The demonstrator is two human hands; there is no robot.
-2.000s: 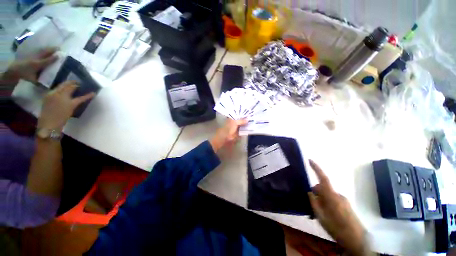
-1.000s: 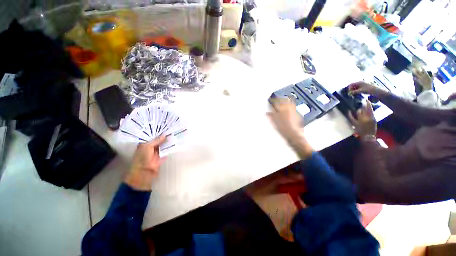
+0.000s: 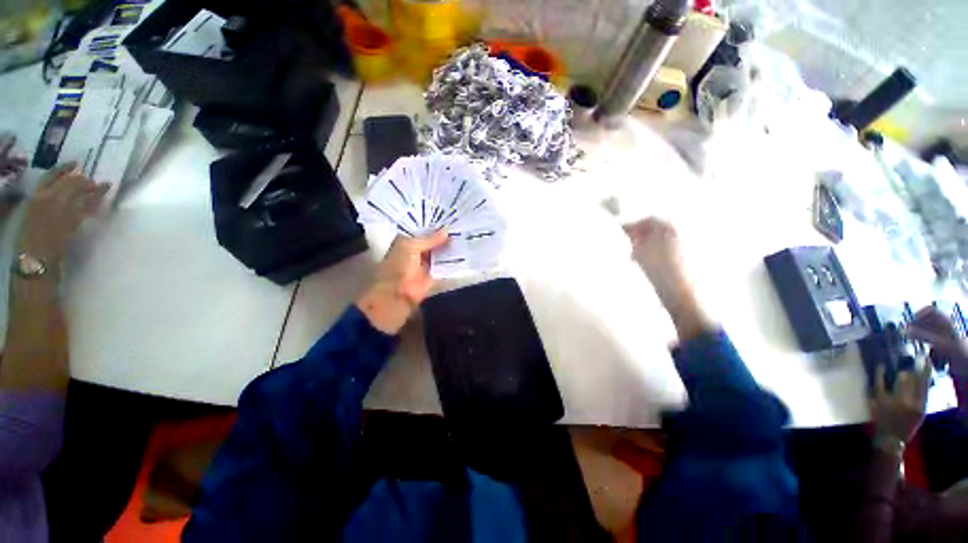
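My left hand (image 3: 403,274) holds a fan of white printed cards (image 3: 430,196) above the table. A plain black tray (image 3: 494,355) lies near the table's front edge, just right of my left forearm; no card shows on it. My right hand (image 3: 663,260) is over the table to the right of the cards, fingers drawn together and blurred; I cannot tell if it holds anything. A tangled silver-white pile of looped pieces (image 3: 499,111) lies behind the cards. A black foam insert (image 3: 815,299) with two small fittings and a white piece stands at the right.
Stacked black boxes (image 3: 281,212) stand at left, with printed sleeves (image 3: 106,127) beyond. A phone (image 3: 390,145) lies beside the looped pile. A steel flask (image 3: 642,64) and clear bags are at the back. Co-workers' hands (image 3: 58,212) are at both sides.
My right hand has left the foam inserts and is over the middle of the table. A plain black tray now lies in front of me. The view has turned left; my left hand still holds the cards.
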